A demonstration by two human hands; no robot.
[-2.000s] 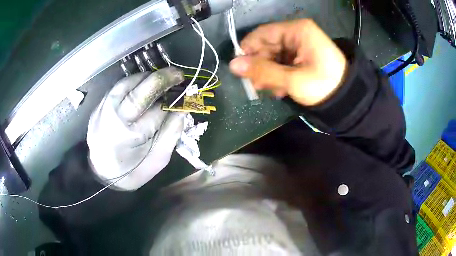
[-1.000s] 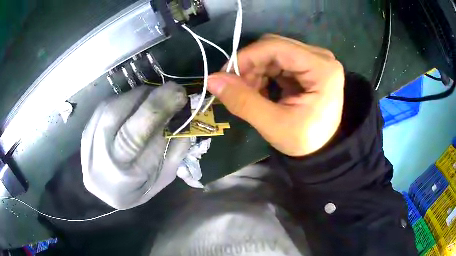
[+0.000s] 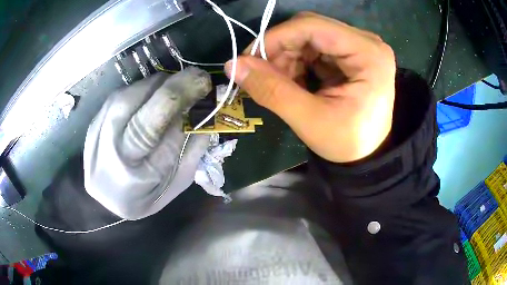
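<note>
My left hand [image 3: 145, 142], in a white-grey glove with dirty fingertips, holds a small tan circuit board [image 3: 233, 123] by its left end, component side up. Solder wire [image 3: 83, 230] runs from the left edge across the glove. A crumpled white tissue [image 3: 214, 166] hangs under the glove. My bare right hand [image 3: 328, 89] is above and right of the board, thumb and fingers pinched on white lead wires [image 3: 262, 42]. Another white wire loops down to the board's lower left corner. Thin yellow wire passes behind the board.
The bright lamp tube [image 3: 83, 50] curves along the upper left. Several silver terminals [image 3: 145, 60] lie by its edge. A black cord [image 3: 472, 104] is at the right. A blue bin [image 3: 456, 118] and yellow crates [image 3: 495, 239] stand on the floor at the right.
Since two seconds ago my right hand has moved down-left towards the board with the white wires, and the white tube piece no longer shows at its fingertips. The left hand still holds the board.
</note>
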